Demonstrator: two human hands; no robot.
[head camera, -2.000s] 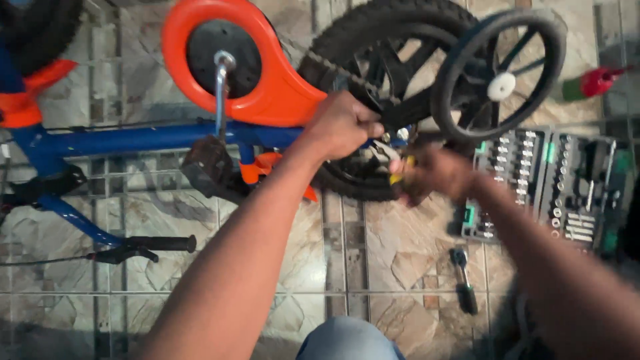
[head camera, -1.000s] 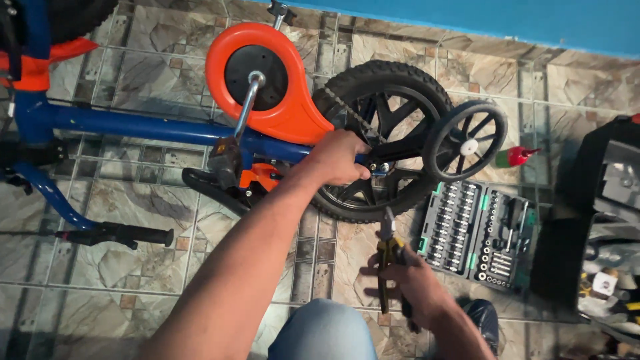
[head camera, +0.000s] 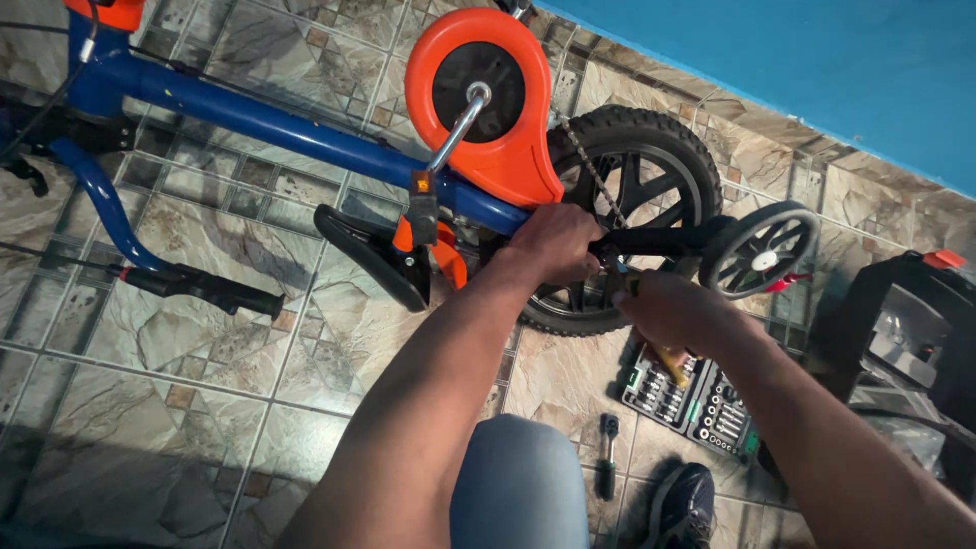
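Note:
A child's bicycle with a blue frame (head camera: 290, 136) lies on its side on the floor. My left hand (head camera: 558, 242) is at the frame's rear end, beside the orange chain guard (head camera: 526, 164) and the rear wheel (head camera: 705, 164); its fingertips hide what they touch. Just right of it, my right hand (head camera: 671, 305) grips pliers with yellow and black handles (head camera: 675, 367), their jaws by the wheel's hub area and mostly hidden. A black arm (head camera: 659, 241) runs from there to a training wheel (head camera: 762, 259) with a white hub.
An open socket set (head camera: 698, 404) lies below the rear wheel, partly behind my right arm. A ratchet (head camera: 608, 457) lies near my knee and shoe (head camera: 682, 507). At the right stands a black toolbox (head camera: 854, 305). The saddle (head camera: 374, 255) and handlebar grip (head camera: 221, 293) are left of my arms.
My right hand has brought the pliers from beside my knee up to the rear hub area, next to my left hand. My left hand stays at the frame's rear end. The view has shifted.

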